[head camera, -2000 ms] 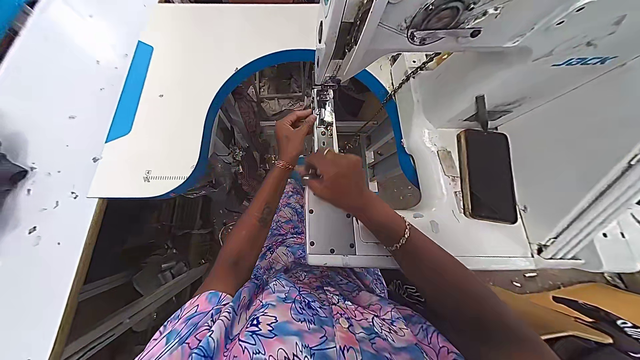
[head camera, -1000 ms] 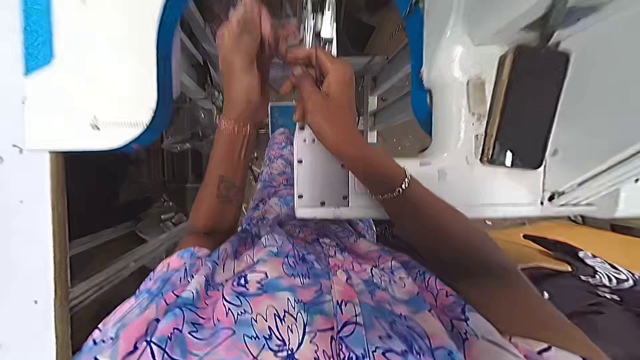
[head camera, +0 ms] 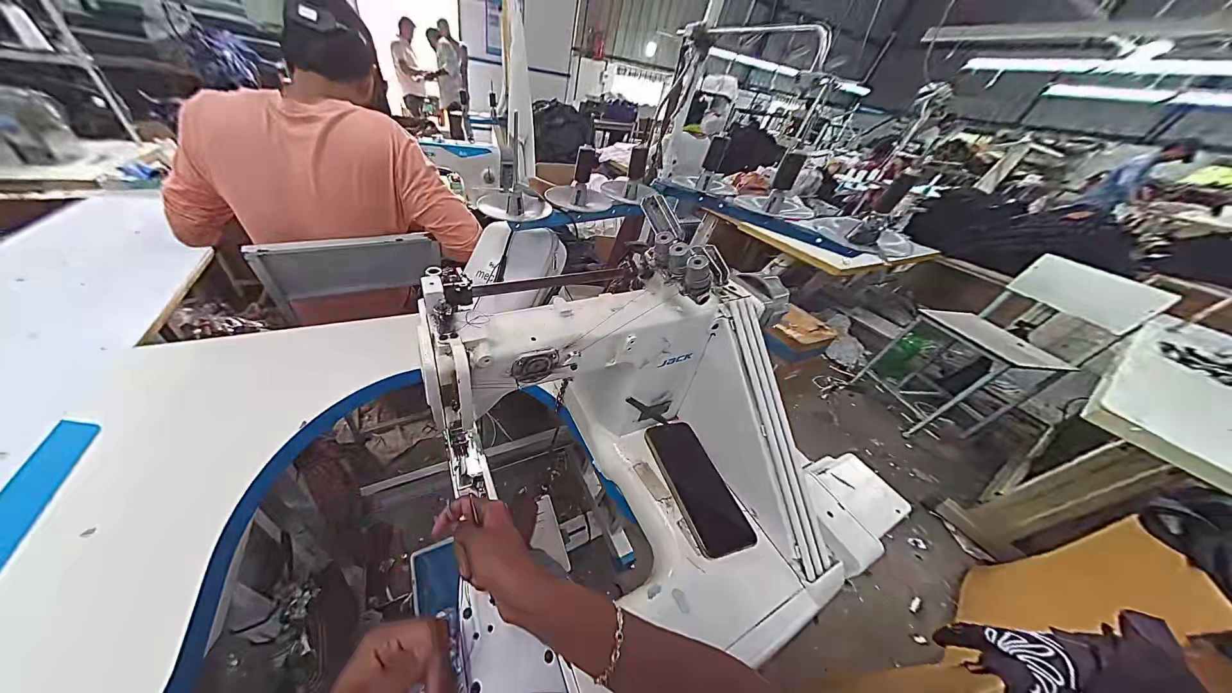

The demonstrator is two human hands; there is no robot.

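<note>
A white feed-off-the-arm sewing machine [head camera: 597, 337] stands in front of me, its narrow lower arm [head camera: 496, 645] running towards my body. Over that arm, just below the needle and presser-foot area [head camera: 469, 460], is my right hand [head camera: 491, 549], fingers bent together. A thin dark line shows at its fingertips; whether it is a held thing is unclear. My left hand [head camera: 397, 656], blurred at the bottom edge, lies left of the lower arm, and its fingers and anything in them cannot be made out. A dark smartphone [head camera: 700, 489] rests on the machine bed, right of my hands.
The white table [head camera: 241, 395] with a blue-edged cutout curves round the machine's left side. A co-worker in an orange top [head camera: 308, 164] sits ahead on a grey chair [head camera: 342, 265]. Thread stands [head camera: 577, 197] are behind the machine. At right are an empty chair [head camera: 1001, 339] and dark cloth [head camera: 1059, 654].
The view has tilted up strongly. My hands were close together in front of the machine a second ago; now my left hand is lower and apart from my right.
</note>
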